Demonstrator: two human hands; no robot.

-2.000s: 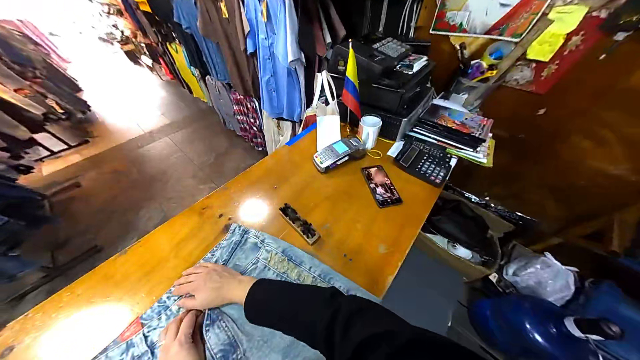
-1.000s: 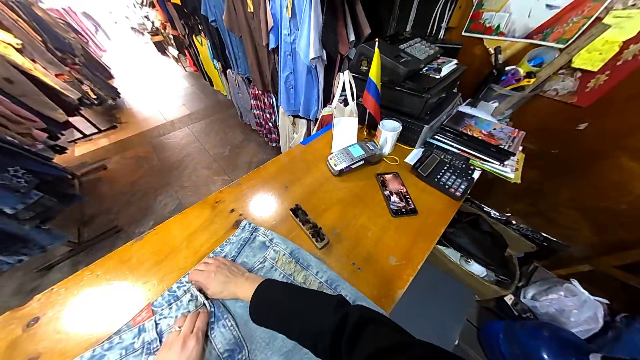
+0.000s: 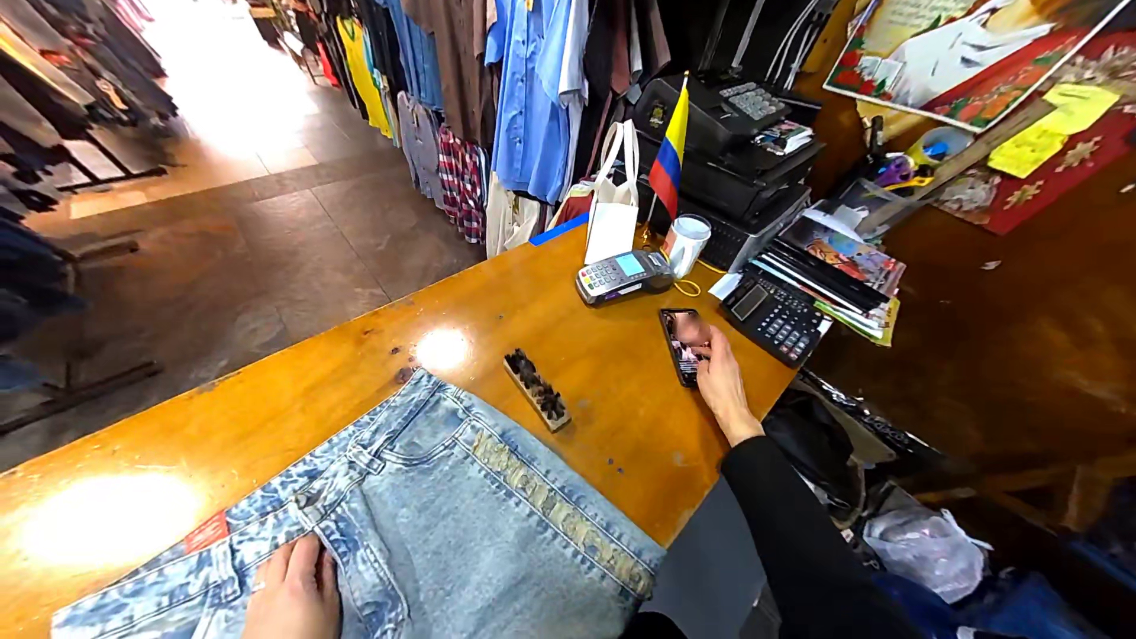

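Light blue denim jeans [image 3: 444, 524] lie on the wooden counter, with a button at the waistband, a red tag and a patterned strip down one side. My left hand [image 3: 297, 590] rests on them just below the button; its fingertips press the fly. My right hand [image 3: 721, 377] reaches to a smartphone [image 3: 682, 348] lying flat, its fingers bent over the lit screen. Whether it grips the phone's edge cannot be seen. Between the jeans and the phone lies a narrow wooden block with dark bristle-like tufts [image 3: 537, 390].
Behind the phone stand a card terminal [image 3: 621, 275], a mug [image 3: 687, 244], a white bag [image 3: 612, 217] and a small flag [image 3: 670, 160]. A desk calculator [image 3: 774, 315] and stacked papers [image 3: 843, 266] line the right edge. Clothes racks are beyond the counter.
My right hand has left the jeans and moved right to the phone, which lay untouched in both earlier frames. My left hand remains on the jeans.
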